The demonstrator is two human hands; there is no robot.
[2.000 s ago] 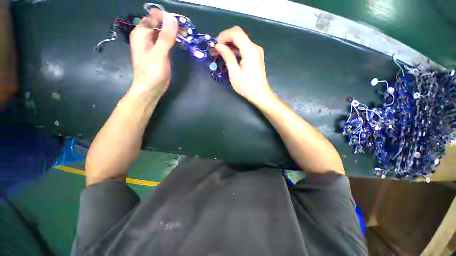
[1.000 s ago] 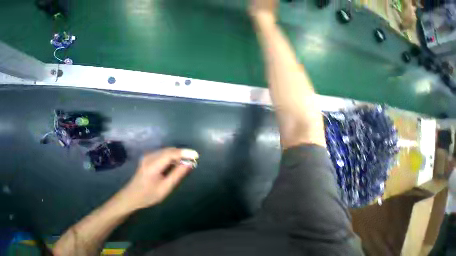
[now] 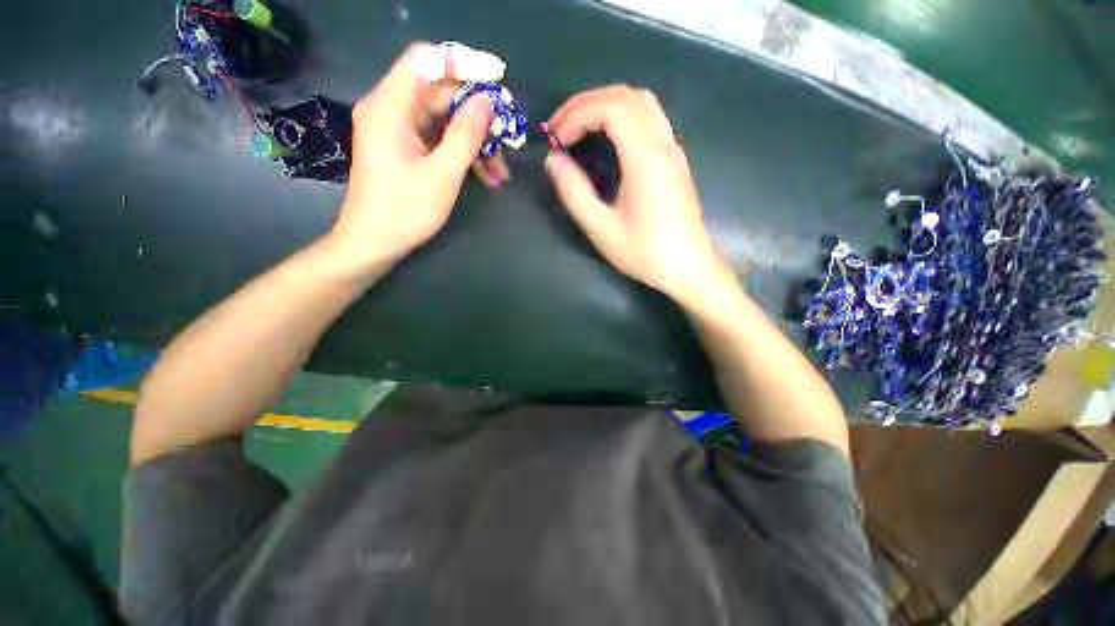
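My left hand [image 3: 410, 159] holds a blue circuit board [image 3: 493, 119] between thumb and fingers, above the dark green worktop. White coverings show on its fingertips. My right hand [image 3: 630, 184] is just right of the board, thumb and forefinger pinched on a small red wire end [image 3: 549, 132]. A dark shape lies under its palm, too unclear to name. Left of my left hand, a black housing [image 3: 320, 137] with a green component [image 3: 267, 146] lies on the worktop. Another dark unit [image 3: 251, 47] with a green component and red wires lies beyond it.
A large tangled pile of blue boards [image 3: 978, 294] with pale wires and white discs covers the right end of the worktop [image 3: 514, 306]. A pale metal rail [image 3: 807, 43] runs along the far edge. An open cardboard box [image 3: 978, 501] stands below right.
My right hand has come back from beyond the rail to beside my left hand. My left hand now shows a blue board. The view has tilted down towards my lap.
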